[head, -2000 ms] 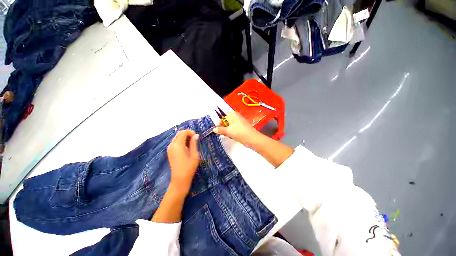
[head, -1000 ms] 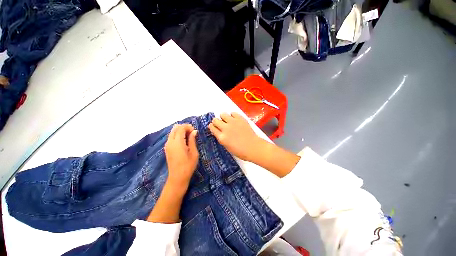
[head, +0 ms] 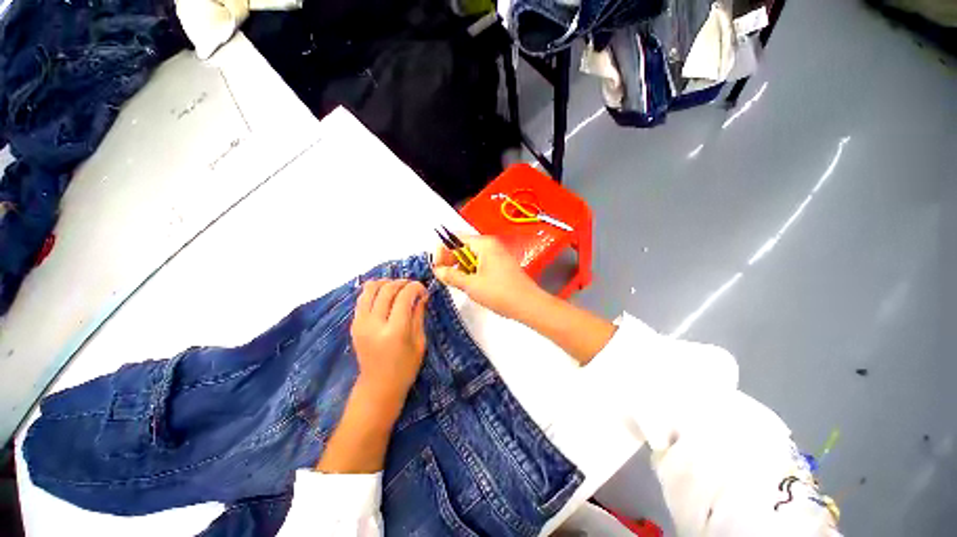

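Observation:
Blue jeans lie across the white tabletop, waistband towards the right. My left hand rests on the waistband's upper end, fingers bent and pinching the denim there. My right hand is just right of it, at the corner of the waistband. It holds thread snips with dark blades and a yellow part, the blades pointing up and left, away from the cloth. Whether its fingertips also touch the denim is hard to tell.
A red stool stands beyond the table edge with yellow-handled scissors on it. Dark denim is heaped at the upper left. Denim garments with white pocket cloth hang at the top. Black cloth lies behind the table.
The snips, hidden in my right hand a second ago, now show above it. My left hand has shifted slightly right, its fingers closer together. The whole view has shifted slightly.

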